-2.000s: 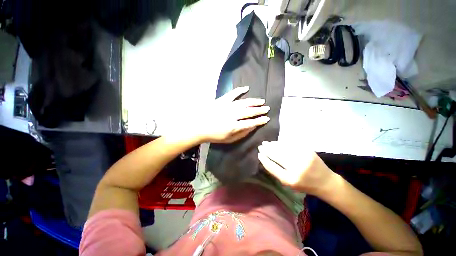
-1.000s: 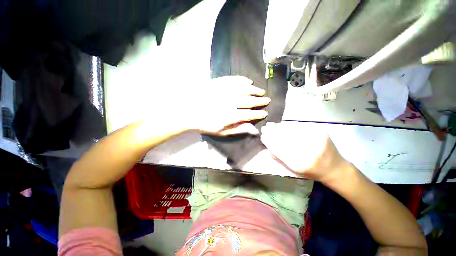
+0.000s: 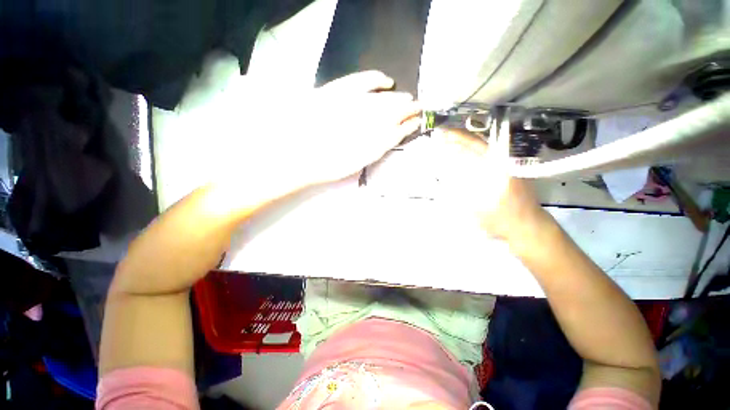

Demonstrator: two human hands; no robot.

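A dark fabric panel (image 3: 375,44) lies on the white table, reaching from the top edge of the view down to the needle area. My left hand (image 3: 356,120) rests flat on the panel's near end, fingertips beside the yellow-green spot (image 3: 429,121). My right hand (image 3: 480,172) is at the needle area of the pale sewing machine (image 3: 544,56), just right of the panel's end. It is washed out by glare, and its fingertips are partly hidden, so its hold cannot be told.
A dark cloth heap (image 3: 60,160) lies at the left, with more dark cloth (image 3: 144,40) at the upper left. White scrap (image 3: 624,172) and a brownish tool (image 3: 690,204) lie at the right. A red basket (image 3: 248,312) stands below the table edge.
The panel has moved away from me, and its near end now lies by the needle area. Both hands have moved forward with it. The machine head has come further into view.
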